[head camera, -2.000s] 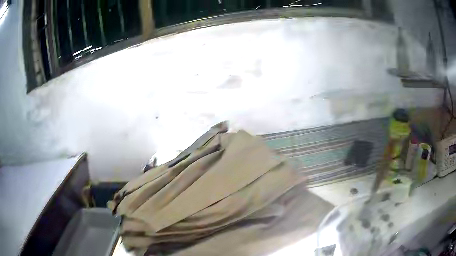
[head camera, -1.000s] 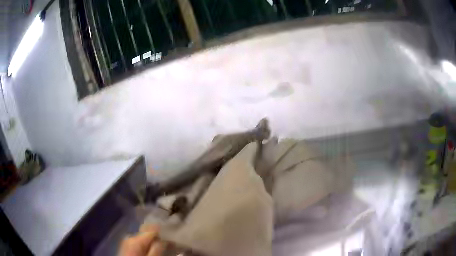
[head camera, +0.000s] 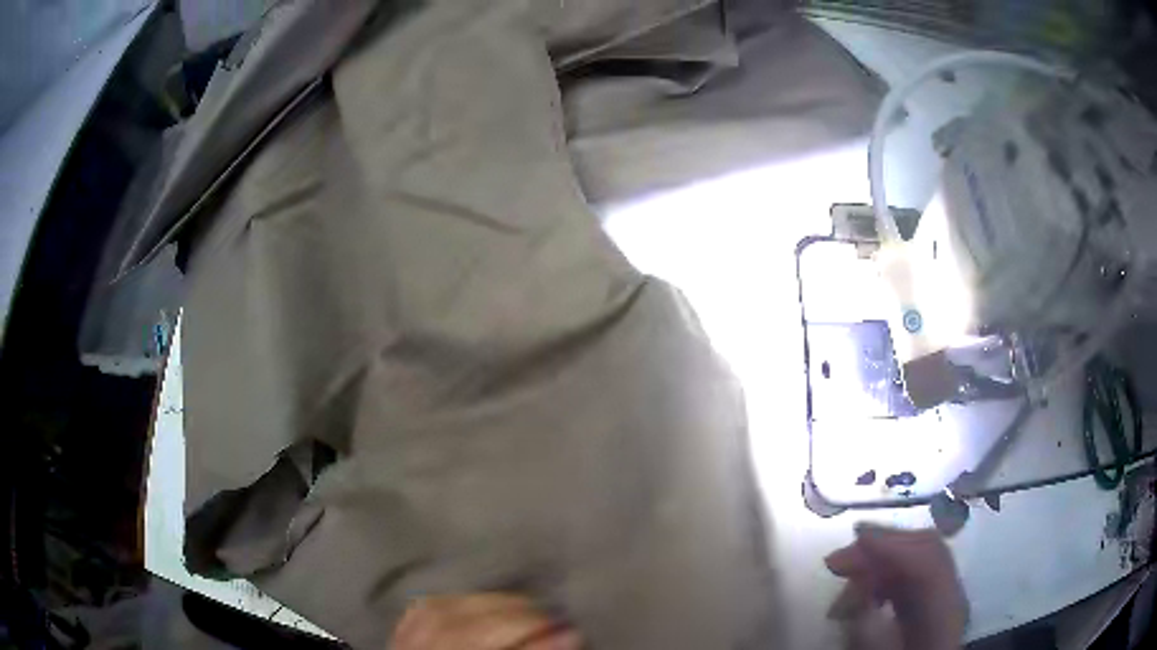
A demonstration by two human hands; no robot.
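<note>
A brownish-khaki garment (head camera: 508, 330) lies spread and creased across the table, left of the sewing machine. My left hand (head camera: 485, 625) is on the garment at the bottom edge, cut off by the frame; whether its fingers grip the cloth is hidden. My right hand (head camera: 901, 587) is blurred, right of the garment and below the needle plate, with its fingers apart and nothing seen in it. The off-white machine head (head camera: 1040, 216) stands at upper right. The pale needle plate (head camera: 844, 464) is glare-lit, with no cloth on it.
A pale tube (head camera: 878, 165) curves down to a white attachment with a blue mark (head camera: 911, 321), beside the needle area. Green loops (head camera: 1111, 422) lie right of the head. A grey bin (head camera: 121, 324) is partly visible at left, below table height.
The view has tipped down from the wall and window to the machine table. The garment, raised and bunched before, now lies spread nearer to me. My right hand has come into view.
</note>
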